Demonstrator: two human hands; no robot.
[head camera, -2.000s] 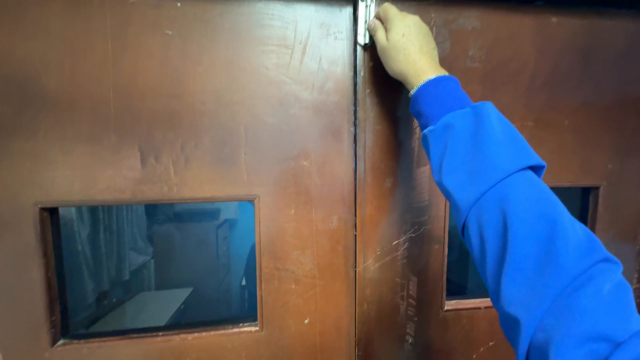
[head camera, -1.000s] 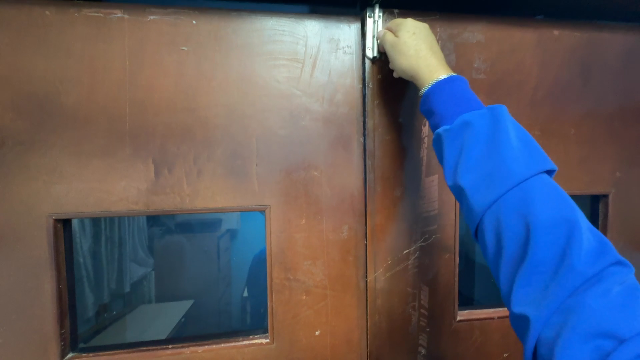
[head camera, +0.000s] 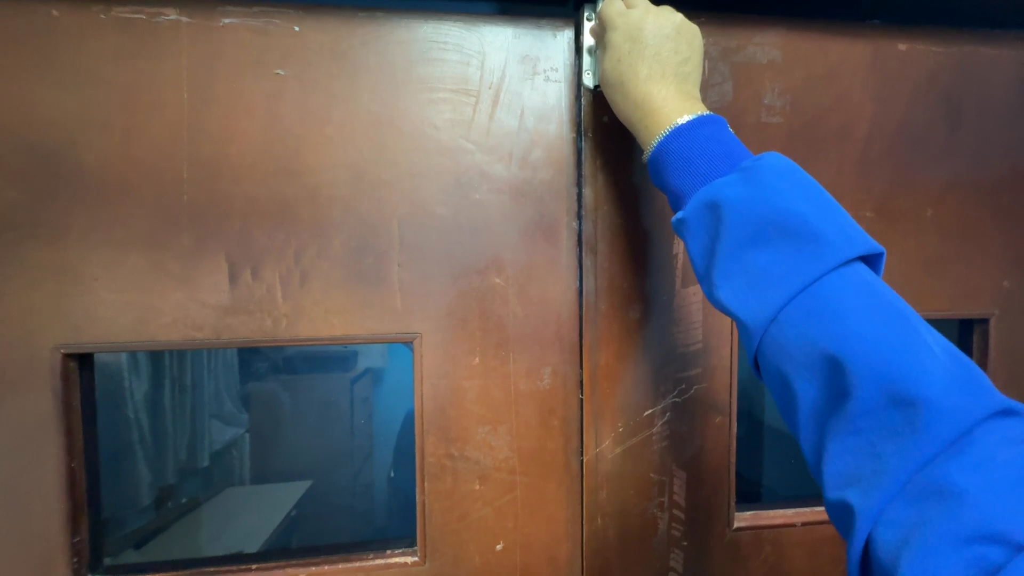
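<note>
My right hand (head camera: 652, 68), in a blue sleeve with a thin silver bracelet at the wrist, reaches up to a metal bolt or latch (head camera: 590, 48) at the top edge of the right wooden door leaf (head camera: 808, 104). The fingers are bent against the metal, partly cut off by the frame's top, so whether they grip it is not clear. Left of the hand, a narrow dark gap separates this leaf from the left wooden door leaf (head camera: 320, 200). My left hand is out of view.
A glass window (head camera: 320, 448) is set in the left leaf; curtains and a pale flat surface show in it. Another window (head camera: 772, 448) in the right leaf is partly behind my arm. A dark strip runs above the doors.
My right hand stays at the metal fitting at the top of the door; its fingers have shifted slightly. The door leaves look the same.
</note>
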